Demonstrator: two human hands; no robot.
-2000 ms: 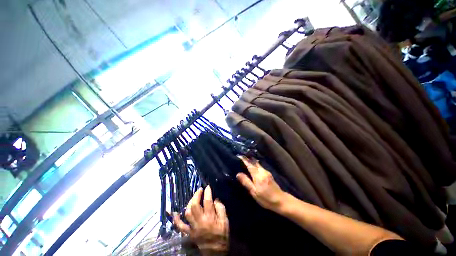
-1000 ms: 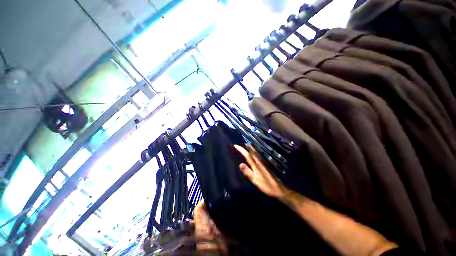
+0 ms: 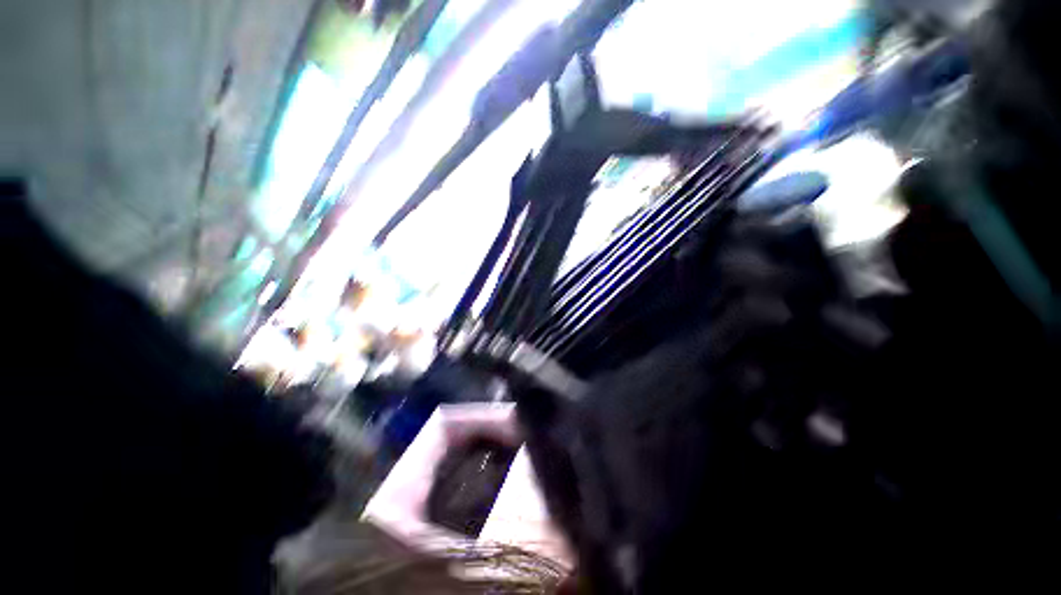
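Observation:
The frame is dark and strongly blurred. Several dark garment hangers (image 3: 529,262) hang close together at the centre, their thin lines slanting. Dark hung garments (image 3: 721,395) fill the space right of and below them; single pieces cannot be told apart. My left hand and my right hand cannot be made out in the frame.
A large black shape, unclear what, covers the lower left. A pale open box (image 3: 407,482) with a dark inside stands at the bottom centre. Part of a dark rail (image 3: 512,87) crosses the bright upper area. Blurred light-coloured items lie left of the hangers.
The view has swung and come closer to the hangers. Both hands, seen earlier at the black garments, no longer show. The brown garments are no longer recognisable, and the pale box has appeared.

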